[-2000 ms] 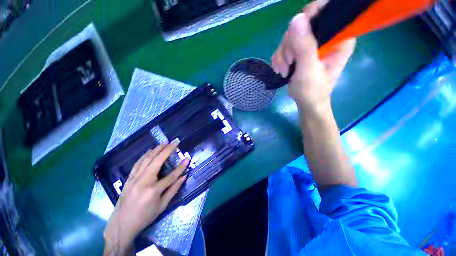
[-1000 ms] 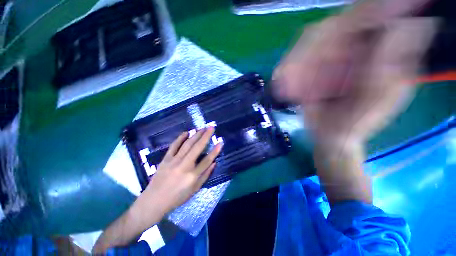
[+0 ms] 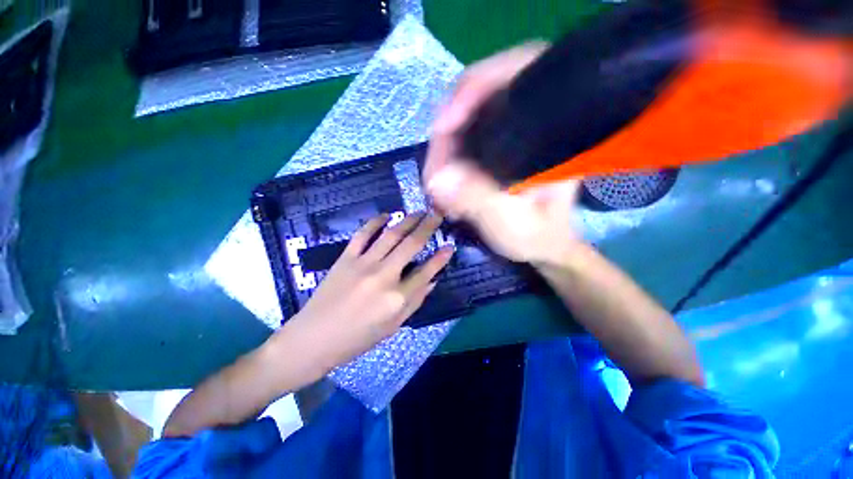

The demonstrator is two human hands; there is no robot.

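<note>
The black plastic housing (image 3: 351,196) lies on a silvery protective sheet (image 3: 365,117) turned diagonally. My left hand (image 3: 374,281) rests on the housing's middle, fingers slightly spread near the silver centre strip (image 3: 410,185). My right hand (image 3: 510,178) is over the housing's right half, wrapped around the orange and black electric screwdriver (image 3: 655,103), which is large and blurred near the camera. The tool's tip and any screw are hidden. My right fingertips are close beside my left fingertips. The round perforated screw dish (image 3: 627,189) is partly behind the tool, right of the housing.
Another black housing (image 3: 281,23) lies on its sheet at the top, and part of one more (image 3: 23,84) shows at the left edge. The green bench surface (image 3: 159,215) lies beneath. A black cord (image 3: 767,224) crosses at the right. My blue sleeves show below.
My right hand has moved left with the screwdriver, from beside the dish to over the housing. My left hand stays on the housing's middle. The view has shifted, and the other housings appear farther right.
</note>
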